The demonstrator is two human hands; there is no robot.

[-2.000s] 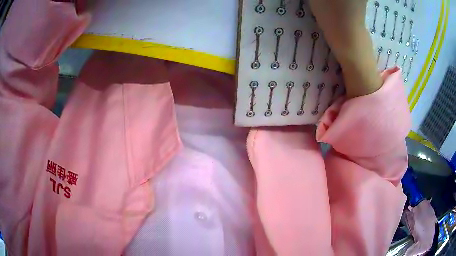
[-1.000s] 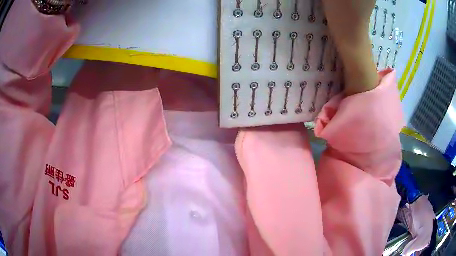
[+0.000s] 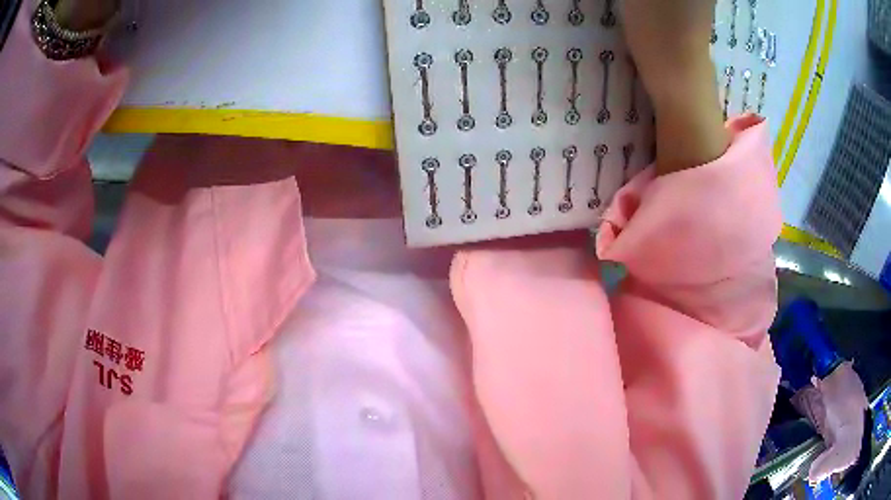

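Note:
An off-white board [image 3: 528, 227] with neat rows of small dumbbell-shaped metal parts [image 3: 503, 90] lies at top centre, its lower end overhanging the bench's near edge. Each part has a dark shaft and a round ring at both ends. My right forearm comes from a rolled pink sleeve and passes over the board's right side. My right hand is cut off by the top edge. My left wrist, with a beaded bracelet, is at the top left corner; my left hand is beyond the frame. What either hand holds is hidden.
The white bench top [image 3: 254, 59] has a yellow-taped near edge [image 3: 254, 124]. Another board with parts [image 3: 747, 59] lies right of my forearm. Beyond it are yellow tape lines and a grey ribbed block [image 3: 850, 171]. A dark rounded surface and blue items are at lower right.
The view has shifted, so bench, sleeves and boards sit further left. The near board has moved left slightly more than the bench edge. More of my left wrist and bracelet shows.

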